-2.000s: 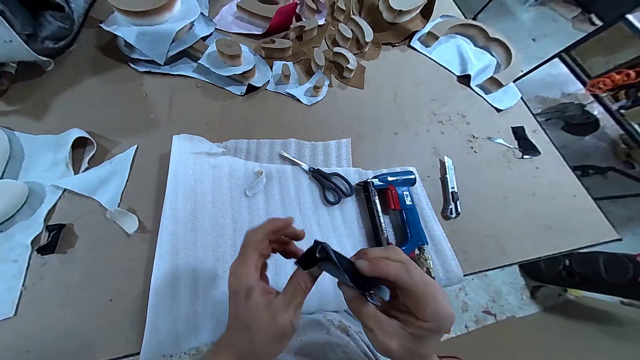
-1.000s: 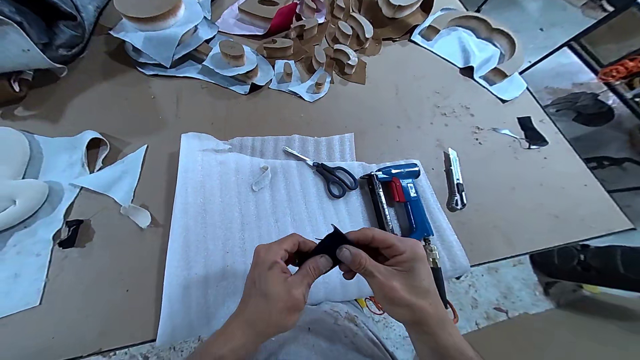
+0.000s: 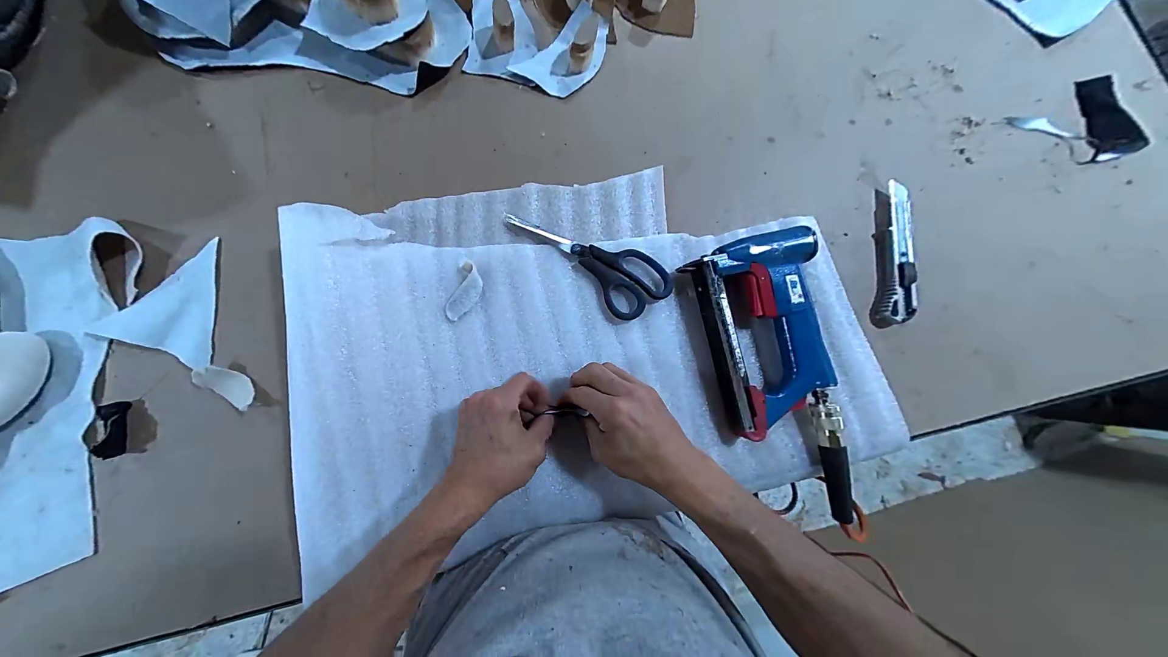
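Over the white foam sheet (image 3: pixel 383 365), my left hand (image 3: pixel 500 438) and my right hand (image 3: pixel 628 422) pinch a small dark piece (image 3: pixel 564 411) between them. Only its thin edge shows, the rest being hidden by my fingers. Black-handled scissors (image 3: pixel 607 265) lie partly open on the foam above my hands, beside a small white scrap (image 3: pixel 464 292). To the right of my right hand rests a blue and red pneumatic stapler (image 3: pixel 785 319) with an air hose fitting at its handle end.
A utility knife (image 3: pixel 896 255) lies on the brown tabletop (image 3: pixel 766 146) at the right. A black scrap (image 3: pixel 1109 119) is farther right. White cut fabric (image 3: pixel 46 484) and another black scrap (image 3: pixel 111 430) are at the left. Fabric pieces with shaped blocks (image 3: pixel 365 46) lie at the back.
The dark piece, plainly visible between my fingers before, is now mostly hidden and seen edge-on. My hands stay close together around it. The view has shifted and tilted further down.
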